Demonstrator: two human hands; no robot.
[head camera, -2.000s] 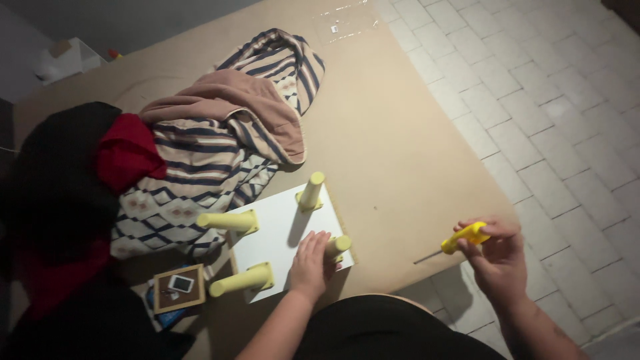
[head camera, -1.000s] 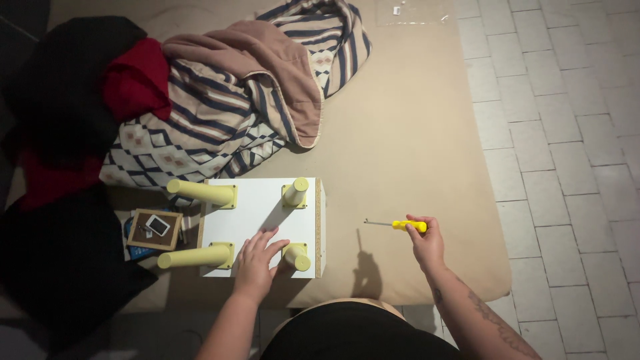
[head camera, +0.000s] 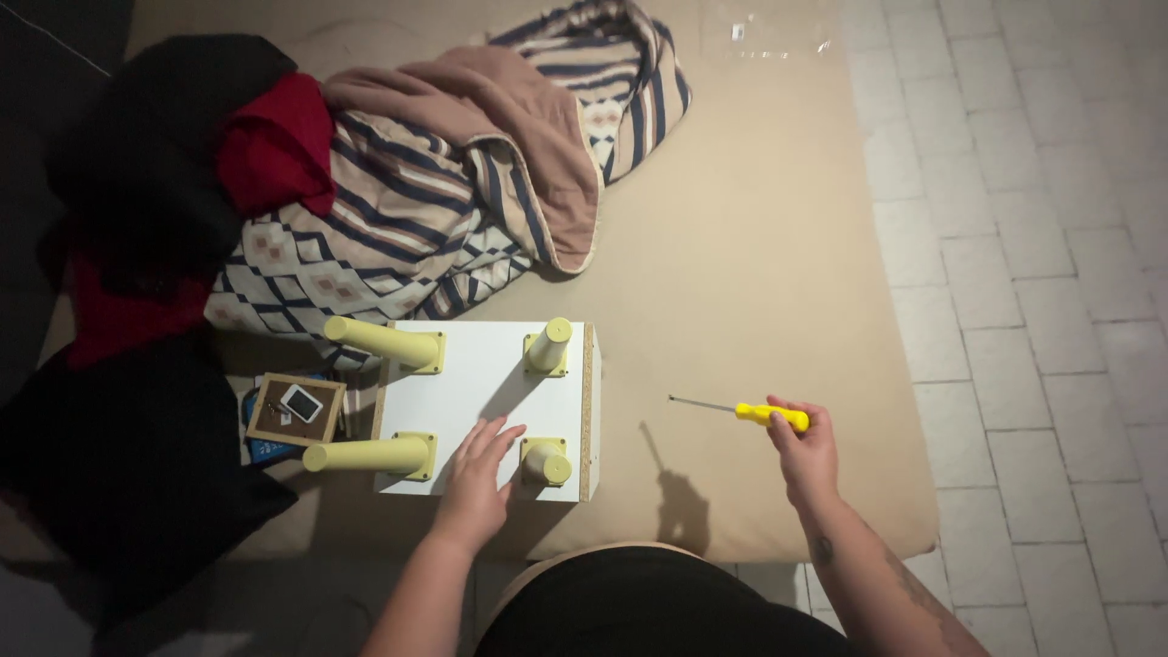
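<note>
My left hand (head camera: 479, 479) lies with spread fingers on the white board (head camera: 474, 401) of a small upturned piece of furniture, holding nothing. A yellow-green plastic leg (head camera: 546, 462) with a square mounting plate stands just right of it. The other legs rise near the remaining corners: one at the upper left (head camera: 383, 344), one at the lower left (head camera: 370, 454) and one at the upper right (head camera: 549, 347). My right hand (head camera: 803, 447) grips the yellow handle of a screwdriver (head camera: 771, 417) above the bed, right of the furniture. Its shaft points left and touches nothing.
A striped, patterned blanket (head camera: 392, 201) lies bunched behind the furniture. Red cloth (head camera: 278, 146) and black cloth (head camera: 119, 456) are at the left. A wood-framed board (head camera: 265, 411) bears a small white device (head camera: 302, 403). Clear plastic packaging (head camera: 776, 36) lies far back. Floor tiles (head camera: 1004, 365) border the bed (head camera: 748, 255).
Over the two seconds the view has shifted strongly. My left hand has moved off the side of the lower right leg onto the board. The screwdriver stays in my right hand.
</note>
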